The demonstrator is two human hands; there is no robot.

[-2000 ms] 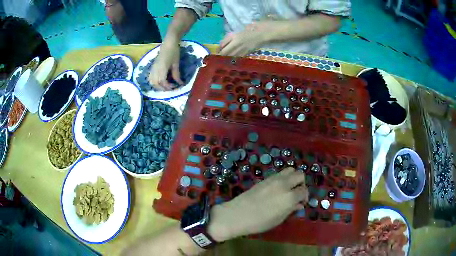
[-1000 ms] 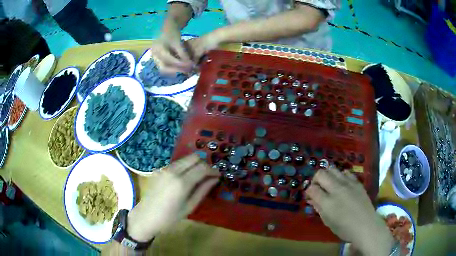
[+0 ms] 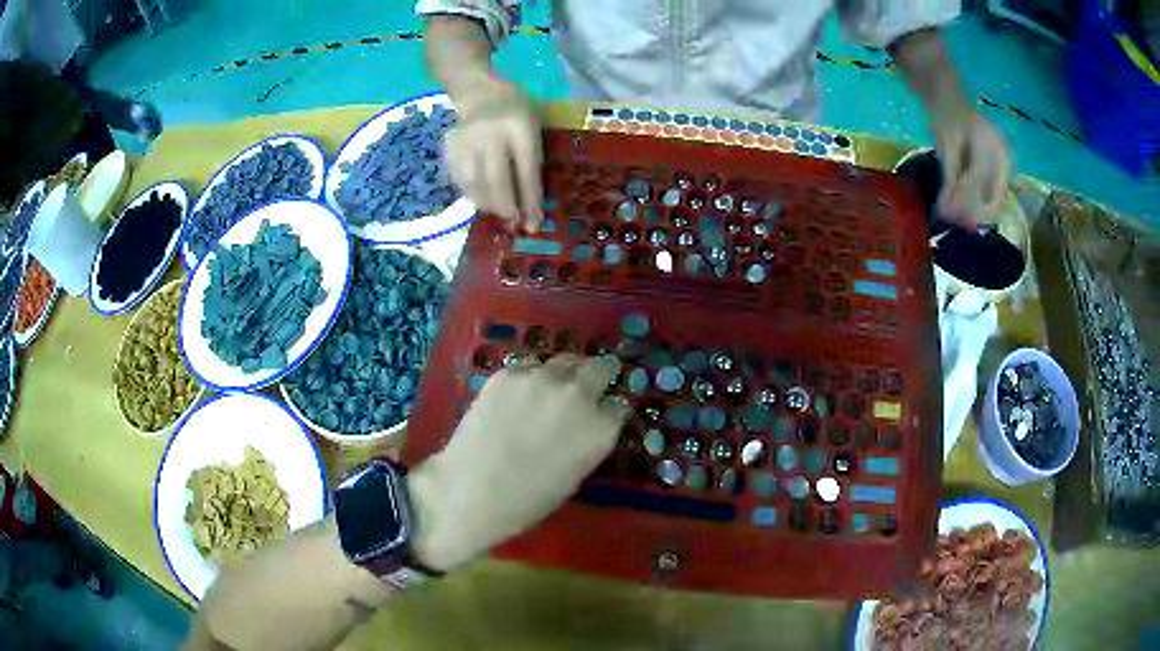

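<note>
The dark-red tray (image 3: 611, 560) lies in front of me with two keyboard-shaped fields of round holes and bar slots. Shiny round parts (image 3: 725, 448) are scattered over the middle of both fields. Teal and grey-blue bars sit in some slots, with a yellow piece (image 3: 887, 411) at the right of the lower field. My left hand (image 3: 522, 439), with a watch on the wrist, lies over the left part of the lower field, fingers bent down among the round parts. The fingertips are partly hidden, and whether they grip a part is unclear. My right hand is out of the picture.
Plates and bowls stand at left: teal (image 3: 261, 305), dark teal (image 3: 369, 369), mustard (image 3: 159, 363) and pale yellow (image 3: 242, 502) pieces. At right are a pale cup (image 3: 1005, 445), a box (image 3: 1081, 420) and an orange-red plate (image 3: 865, 623). A person opposite has one hand over the tray, another at the black pieces.
My right hand has left the picture. My left hand has moved right and up onto the lower field. The other person's hands have moved apart, one to the tray's upper left, one to the black dish.
</note>
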